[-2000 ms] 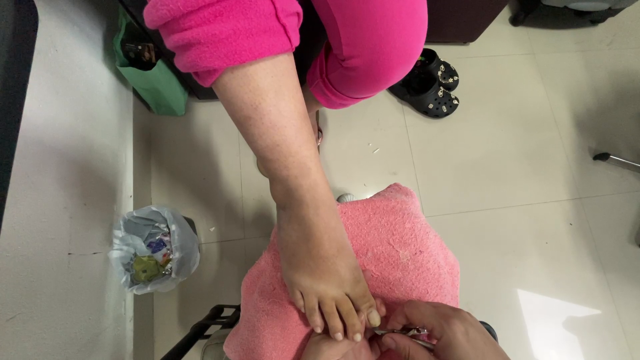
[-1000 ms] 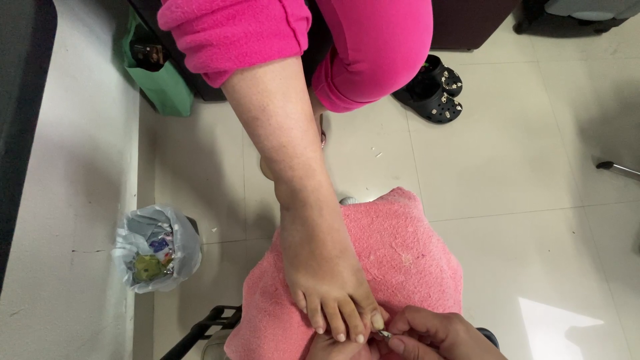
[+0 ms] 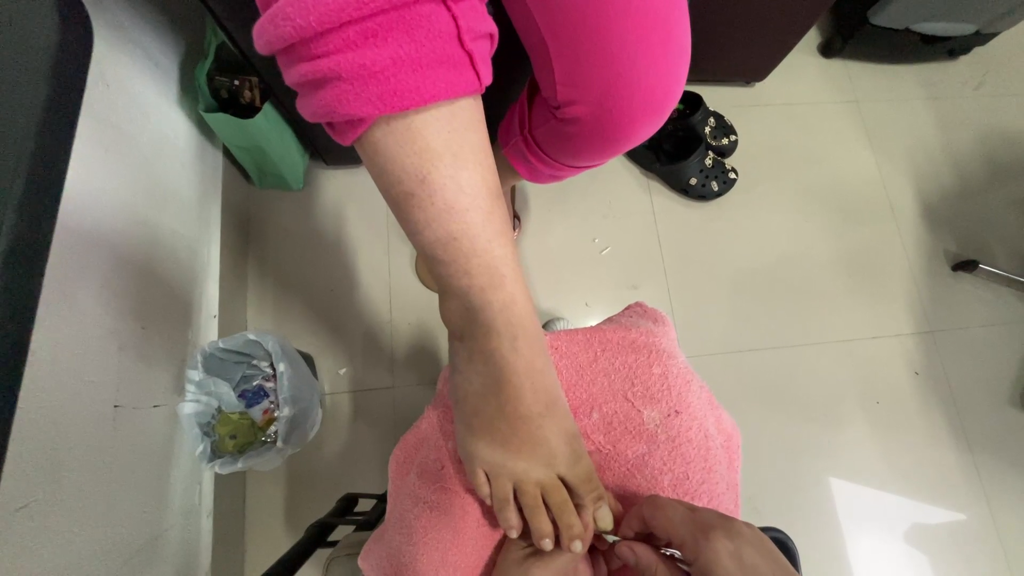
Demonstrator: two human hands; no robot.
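Note:
Another person's bare foot (image 3: 520,416) rests on a pink towel (image 3: 656,408), toes toward me. My right hand (image 3: 696,536) grips a small metal nail tool (image 3: 612,538), its tip at the edge of the big toenail (image 3: 603,516). Whether the tool is a nipper or a cuticle tool cannot be told, as my fingers cover most of it. My left hand (image 3: 544,558) is at the bottom edge, its fingers against the toe tips from below and partly cut off by the frame.
A lined waste bin (image 3: 308,428) with wrappers stands by the wall at left. Black clogs (image 3: 692,164) lie on the tiled floor, and a green bag (image 3: 268,152) is at upper left. A black bar (image 3: 316,532) juts out beside the towel. The person wears pink trousers (image 3: 616,80).
My right hand has shifted the tool slightly around the big toe, and less of the tool shows than two seconds ago. The foot still rests on the towel.

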